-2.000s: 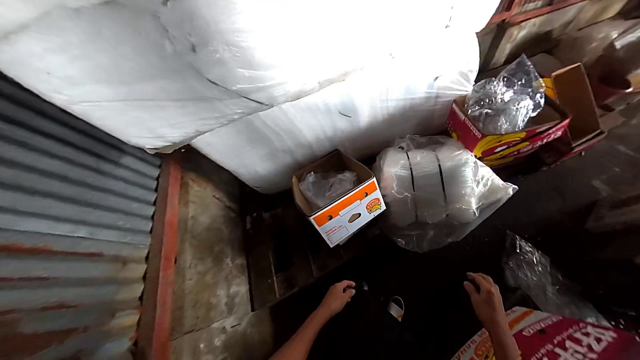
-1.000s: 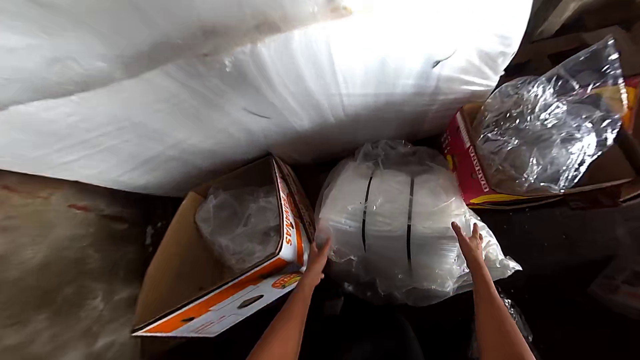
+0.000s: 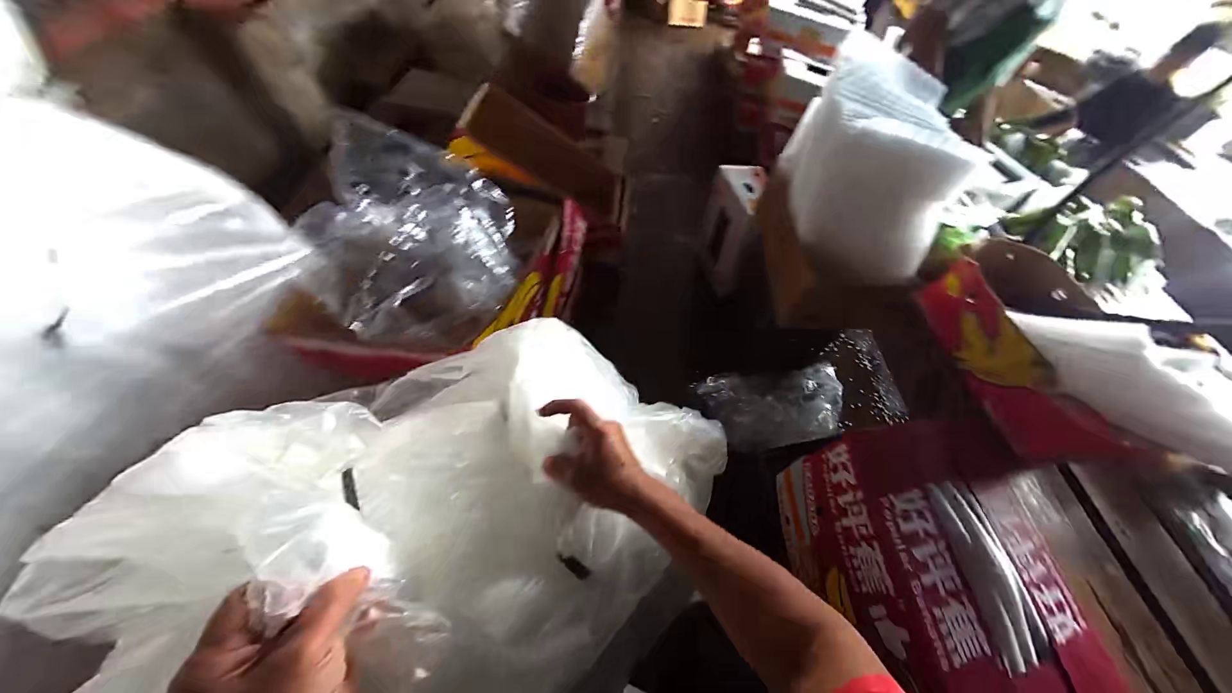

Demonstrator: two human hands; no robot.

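A large clear plastic bag (image 3: pixel 452 500) of white sheet-like material, with dark straps showing, fills the lower left and middle. At the bottom left my left hand (image 3: pixel 279 635) grips a bunched fold of its plastic between thumb and fingers. Over the bag's upper right part is my right hand (image 3: pixel 597 457), fingers curled and apart, close to or touching the white contents. Whether it pinches any film cannot be told.
Behind the bag, a red and yellow carton (image 3: pixel 558 269) holds crumpled clear plastic (image 3: pixel 414 231). A red printed carton (image 3: pixel 895 568) lies at the lower right. White foam sheets (image 3: pixel 866 164) stand in a box. A big white wrapped bundle (image 3: pixel 125 289) is at left.
My left hand has taken hold of the bag's plastic, which now spreads out loosely. My right hand is over its upper right part. The view has swung far to the right.
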